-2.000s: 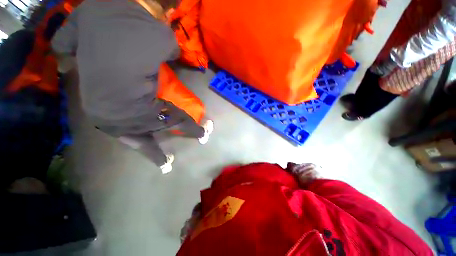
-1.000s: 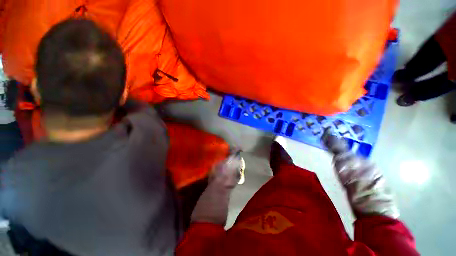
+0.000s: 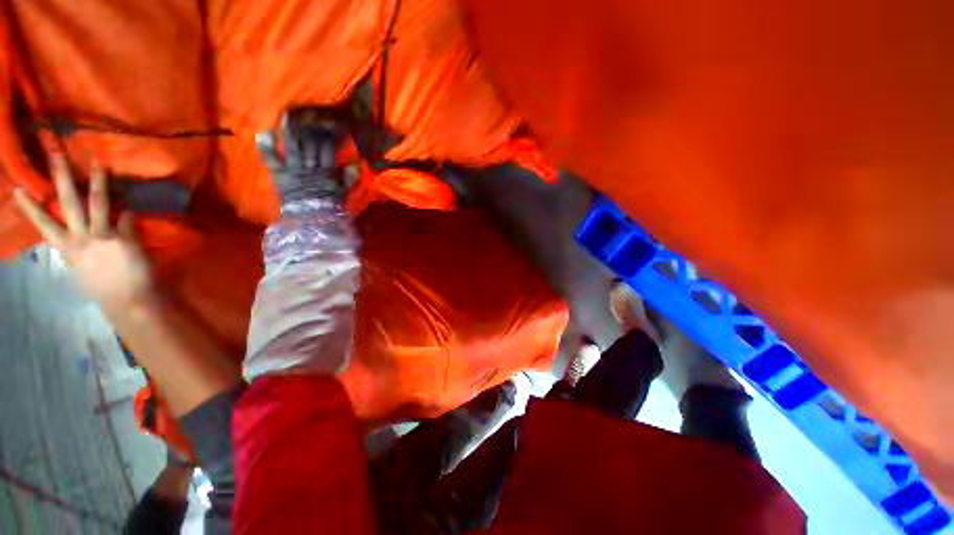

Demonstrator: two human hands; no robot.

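Observation:
A large orange sack, with dark cords across it, fills the upper left. My left hand, in a grey glove with a pale sleeve cover, reaches up to it. Its fingers are curled at a dark patch beside the cord and appear to grip the sack there; the fingertips are hard to make out. Below my hand, another orange sack hangs or lies lower, near the feet. My right hand is not in view.
Another person's bare hand is spread by the sack at left. A huge orange sack stands at upper right over a blue pallet. Shoes and dark legs are between the lower sack and pallet.
My view has moved in close to the sacks at left. My left hand has reached up onto the orange sack. My right hand has left the picture. The other person's hand has appeared.

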